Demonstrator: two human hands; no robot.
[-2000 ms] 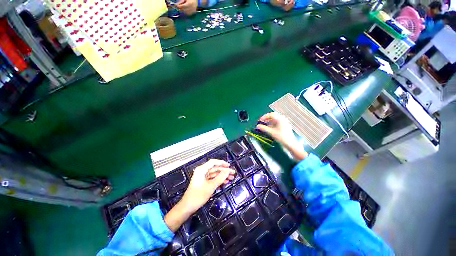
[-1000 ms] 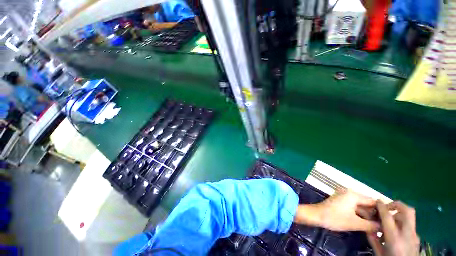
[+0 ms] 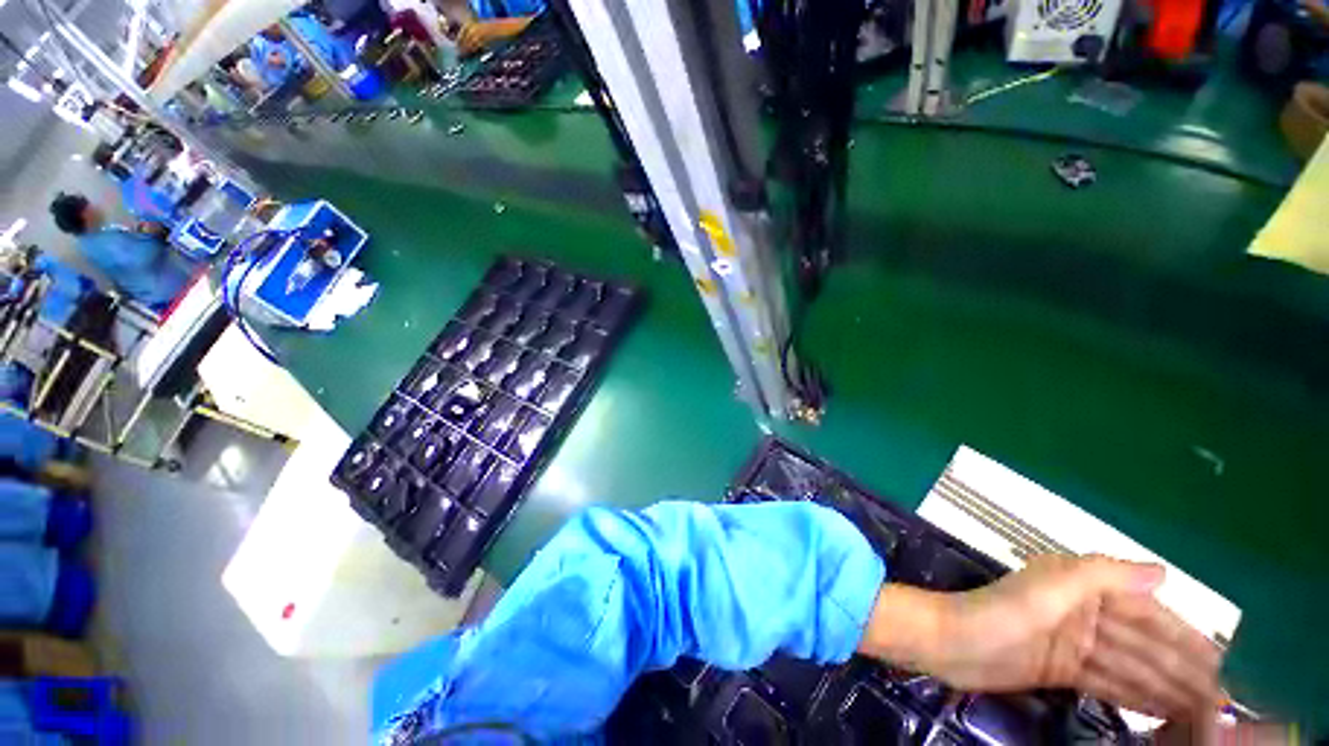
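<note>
My left hand [image 3: 1049,627] reaches in from a blue sleeve at the lower right, over the black blister tray [image 3: 809,474]. Its fingers are blurred and point down to the right; whether they hold anything is hidden. A blurred patch in the bottom right corner may be part of my right hand [image 3: 1256,732]; its grip cannot be told. The white strip sheet with thin brown lines [image 3: 1006,496] lies at the tray's far edge, partly behind my left hand.
Another black blister tray [image 3: 496,394] lies on the green bench at left. A metal upright [image 3: 692,190] stands in the middle. A blue box device [image 3: 302,262] sits farther left. A small dark piece [image 3: 1074,171] lies at upper right. A person in blue [image 3: 124,255] is far left.
The view has swung left since two seconds ago. Since one second ago, my right hand has mostly dropped out at the lower right, and my left fingers have straightened.
</note>
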